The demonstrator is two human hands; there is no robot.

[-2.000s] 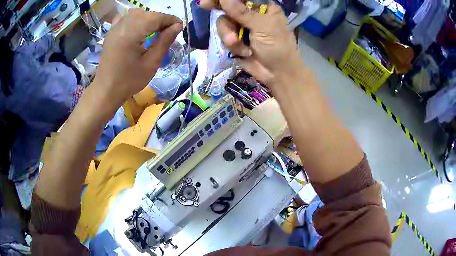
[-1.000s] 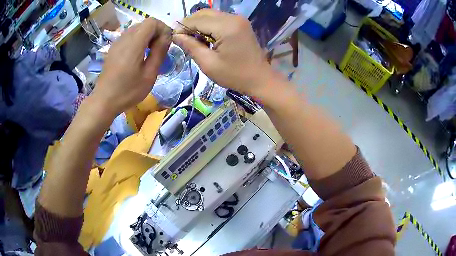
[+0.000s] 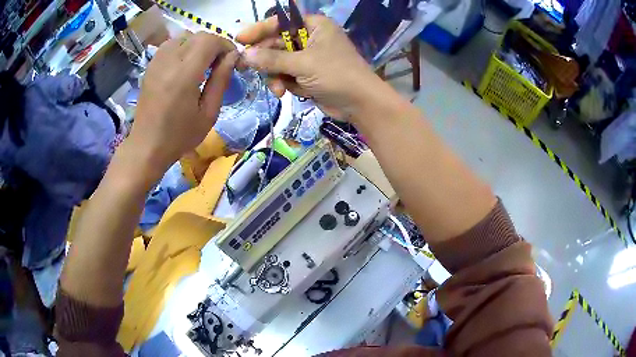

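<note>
My left hand (image 3: 183, 97) is raised above the machine, thumb and finger pinched together on what looks like fine sewing thread. A small pale bit shows at the fingertips; the strand is barely visible. My right hand (image 3: 324, 66) meets it there, thumb and finger also pinched. It holds thread snips (image 3: 293, 35) with yellow parts, dark blades pointing up and away. The white sewing machine (image 3: 307, 258) with its button panel (image 3: 275, 202) lies below both hands. Its needle area is hidden or too small to tell.
Mustard cloth pieces (image 3: 171, 240) lie left of the machine, blue cloth (image 3: 63, 132) further left. Thread cones (image 3: 245, 173) stand behind the panel. Black shears (image 3: 322, 287) lie by the machine. A yellow crate (image 3: 516, 87) stands on the floor at right.
My hands were apart two seconds ago and have come together at the fingertips. Since one second ago, the snips in my right hand have swung from pointing left to pointing up.
</note>
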